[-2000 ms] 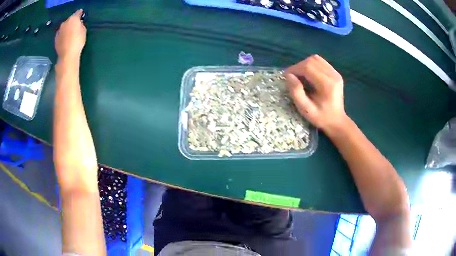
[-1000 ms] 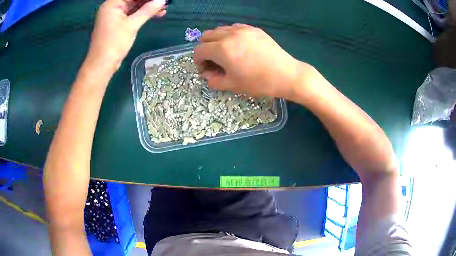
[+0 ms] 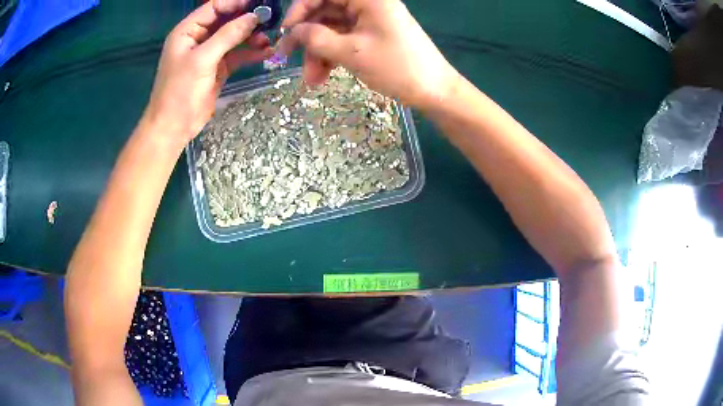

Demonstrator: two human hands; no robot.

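My left hand (image 3: 198, 67) is at the top, left of centre, with its fingertips closed on a black round part (image 3: 262, 13) that has a silvery centre. My right hand (image 3: 361, 47) is just right of it, fingertips pinched near the part. A tiny pale piece (image 3: 282, 30) shows at the right fingertips. The clear plastic box (image 3: 317, 214), heaped with small silvery-beige metal clips (image 3: 293, 158), lies below both hands. Its far rim is partly hidden by them.
A small purple item (image 3: 275, 61) lies beyond the box. An orange-tan scrap (image 3: 52, 212) lies at left, near the second clear box (image 3: 3, 190). A green label (image 3: 371, 283) is at the near edge. A crumpled clear bag (image 3: 678, 135) is at right. A blue crate (image 3: 190, 341) of black parts stands below left.
My left hand came from the far left belt with the black part. My right hand has left the clip box and moved up beside it. The view has shifted.
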